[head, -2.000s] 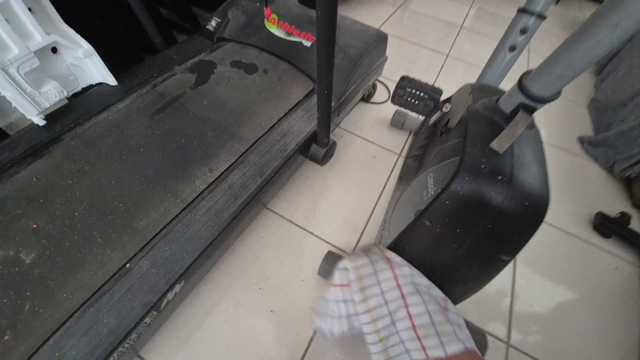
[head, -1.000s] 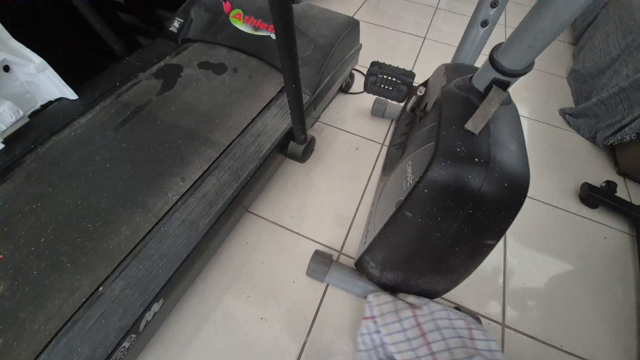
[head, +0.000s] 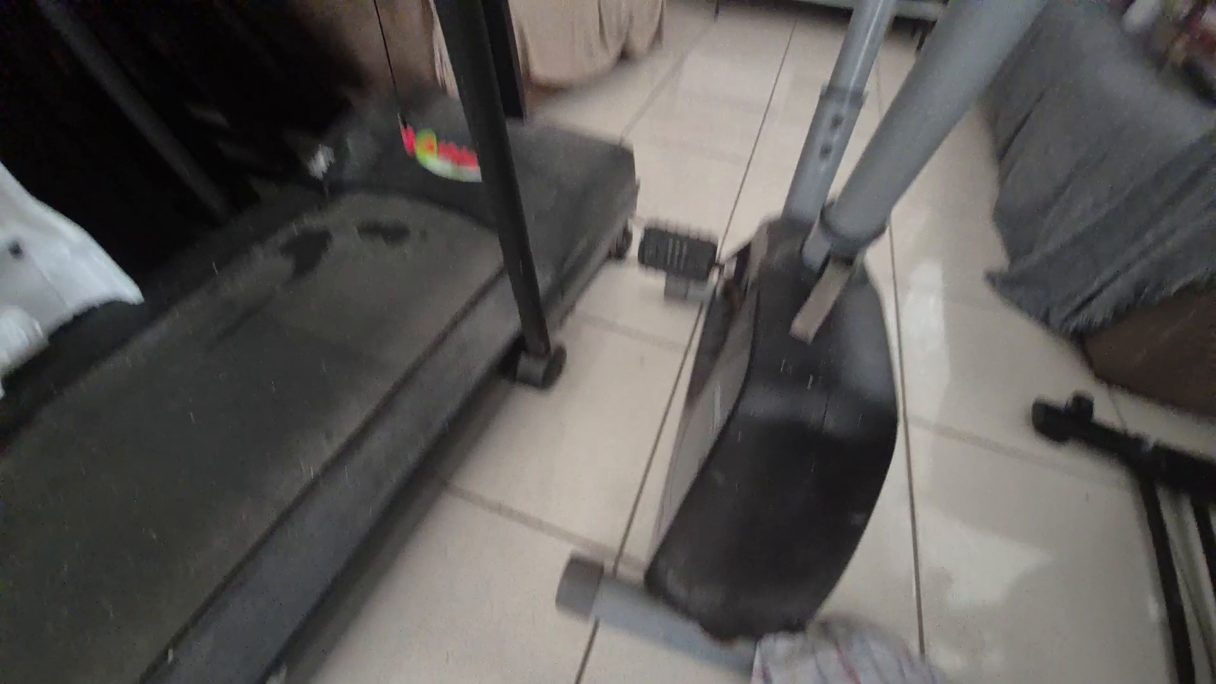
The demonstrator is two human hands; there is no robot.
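Note:
A white checked cloth (head: 841, 654) shows at the bottom edge, against the lower end of the exercise bike's black housing (head: 807, 456) and its grey foot tube (head: 655, 613). Neither of my hands can be seen; whatever holds the cloth is out of view or hidden by it. The bike's grey frame post (head: 926, 123) rises to the upper right, and its black pedal (head: 677, 249) sticks out on the left. The picture is blurred.
A treadmill with a dark, dusty belt (head: 313, 351) lies along the left, its black upright (head: 499, 190) standing near the bike. White plastic parts (head: 57, 256) are at the far left. On the right are a grey fabric cover (head: 1102, 161) and a black metal base (head: 1121, 446).
The checked cloth has moved down from the side of the bike's housing to its lower end, and less of it shows. The view has tilted up.

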